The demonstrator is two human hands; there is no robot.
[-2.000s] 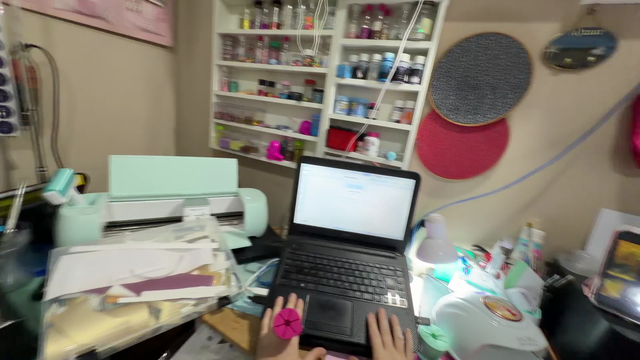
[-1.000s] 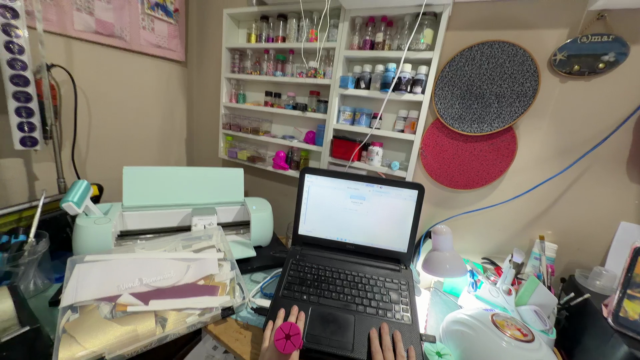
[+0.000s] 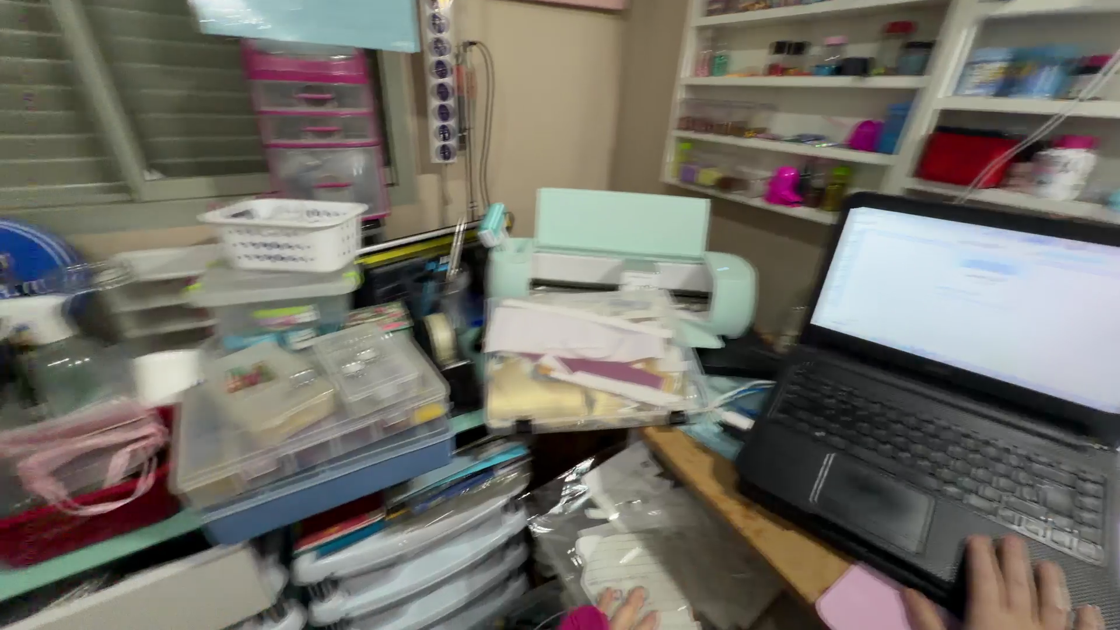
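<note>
An open black laptop (image 3: 945, 420) with a lit screen stands at the right. My right hand (image 3: 1006, 582) lies on the palm rest at its front edge, with the fingers apart. Low in the middle, at the bottom edge, my left hand (image 3: 623, 610) is partly in view, over or near a lined paper sheet (image 3: 634, 564) and clear plastic; whether it touches them I cannot tell. Something magenta (image 3: 584, 619) shows beside its fingers. A pink sheet (image 3: 862, 599) lies between the hands, by the laptop's corner.
A mint cutting machine (image 3: 621, 236) stands behind a clear box of paper scraps (image 3: 586, 420). Stacked plastic drawers (image 3: 420, 560), a compartment organizer box (image 3: 306, 429), a white basket (image 3: 289, 232) and a red bin (image 3: 87, 521) fill the left. Wall shelves (image 3: 805, 83) hold jars.
The view has swung left. My left hand has moved off the laptop's left palm rest, down and left, beyond the wooden table edge. My right hand remains on the laptop.
</note>
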